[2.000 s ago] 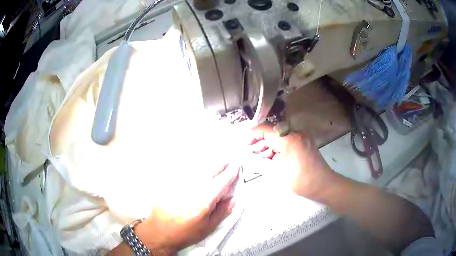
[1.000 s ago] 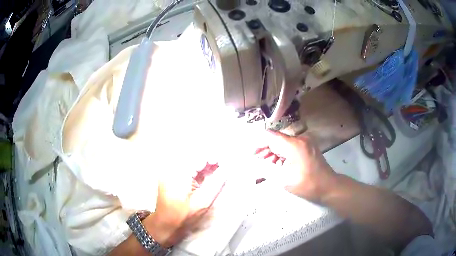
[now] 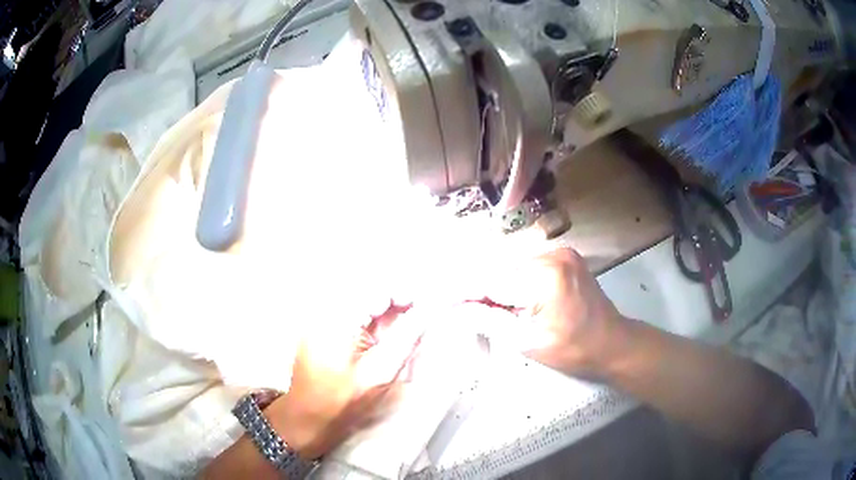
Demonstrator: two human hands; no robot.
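Observation:
Cream-white cloth (image 3: pixel 169 216) spreads left of and in front of the machine head, much of it washed out by glare. My left hand (image 3: pixel 352 375), with a metal watch at the wrist, lies on the cloth at lower centre, its fingertips lost in glare. My right hand (image 3: pixel 568 314) is just below and right of the presser foot area (image 3: pixel 479 204), fingers curled on a pale cloth edge that runs between both hands. The sewing machine head (image 3: pixel 450 94) stands above. The needle point is hidden by glare.
A grey-blue lamp paddle (image 3: pixel 232 159) hangs left of the head. Scissors (image 3: pixel 706 246) lie right of my right hand. A blue tassel (image 3: pixel 732 127) hangs from the machine arm. A small tool tray (image 3: pixel 779 202) stands at the right. A ruler scale (image 3: pixel 554 429) runs along the table's front edge.
My right hand has drawn a little away from the presser foot, and its fingers are curled tighter. My left hand has stayed in nearly the same place since one second ago. The view has shifted slightly.

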